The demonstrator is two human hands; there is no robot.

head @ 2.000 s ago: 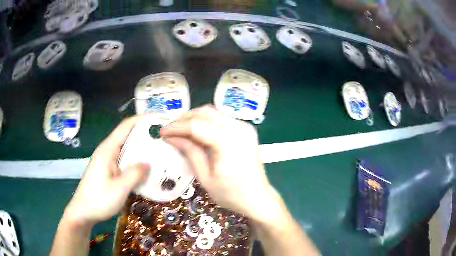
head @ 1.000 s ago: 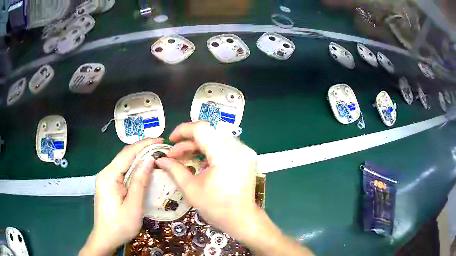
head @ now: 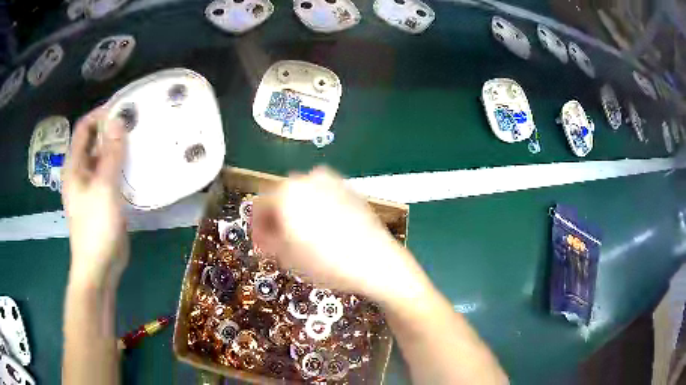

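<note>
My left hand (head: 98, 180) holds a white rounded cover (head: 167, 150) by its left edge, raised at the left. The cover shows two dark round holes near its top and a dark patch lower down. My right hand (head: 301, 225) is over the open parts box (head: 186, 301), blurred, with its fingers bent down at the inserts. Whether it grips an insert is hidden. The box holds many loose copper-brown inserts (head: 265, 286), some with white rings. A base shell with a blue circuit board (head: 298, 101) lies open beyond the box.
More base shells (head: 508, 111) lie along the green belt, with covers (head: 238, 13) on the far side. A white strip (head: 481, 183) crosses behind the box. A dark blue pouch (head: 575, 263) lies right. A red and yellow tool (head: 147, 331) and spare covers (head: 11, 331) lie left.
My hands have parted. My left hand has moved the cover left and away from the box. My right hand has left the cover and is over the inserts. The view has shifted, showing more of the box.
</note>
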